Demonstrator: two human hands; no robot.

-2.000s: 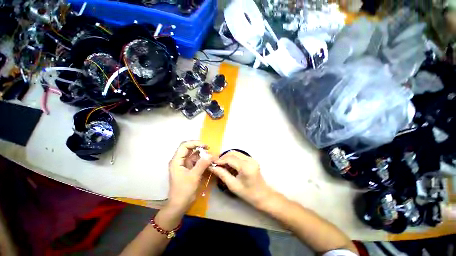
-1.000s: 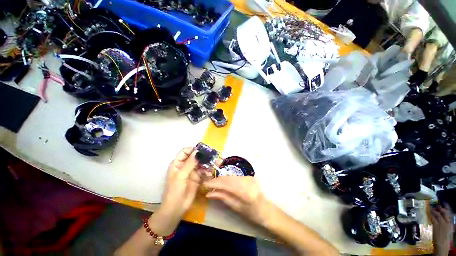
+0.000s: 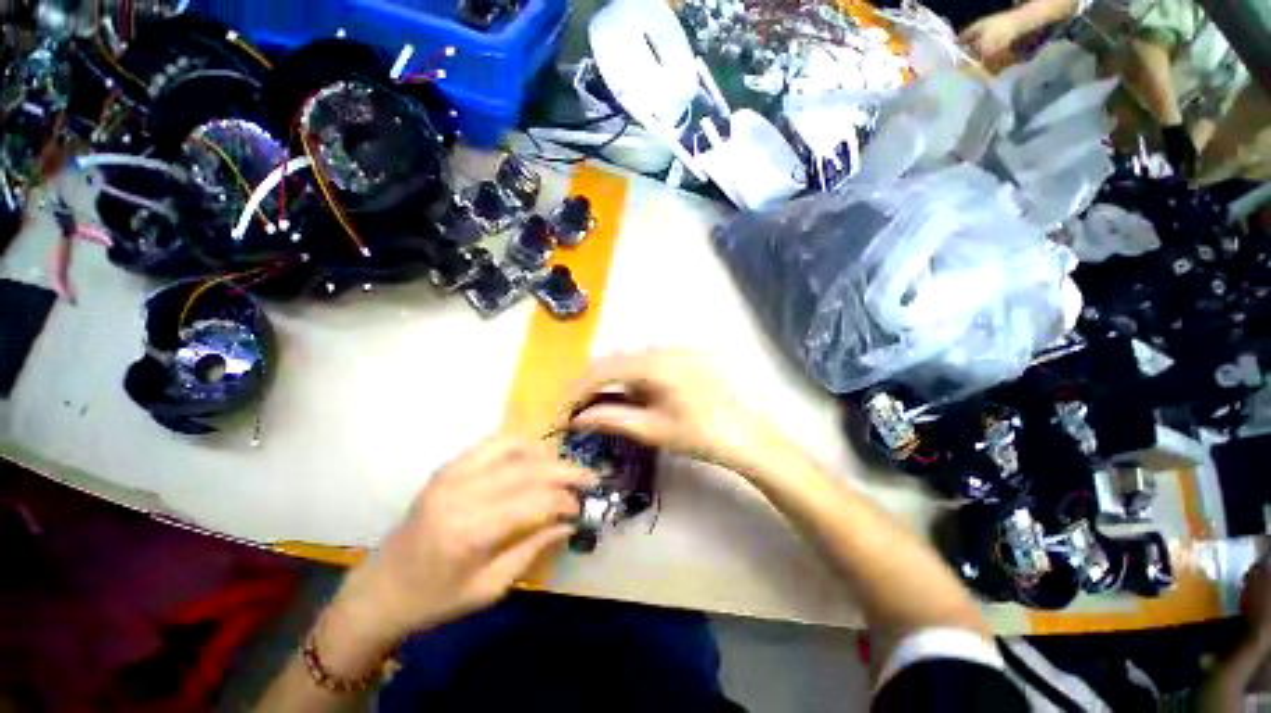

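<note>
A round black camera housing [image 3: 638, 481] stands on the whitish bench beside the orange tape, in front of me. A silvery camera module [image 3: 597, 513] shows at its near left side, partly covered by fingers. My right hand [image 3: 662, 407] grips the far rim of the housing from above. My left hand [image 3: 481, 522] is at the near left side with its fingertips on the module; it is slightly blurred. The inside of the housing and its wires are mostly hidden.
Loose lens modules [image 3: 531, 241] lie by the orange tape. One housing [image 3: 209, 365] sits left, more behind it. A blue bin [image 3: 467, 70] and plastic bag [image 3: 920, 286] are at the far side. Housings with modules [image 3: 1025, 536] stand right. Another person's arm shows at upper right.
The module has moved from above the bench down to the housing. My right hand has moved onto the housing's far rim. My left hand has come down and lies nearer to me.
</note>
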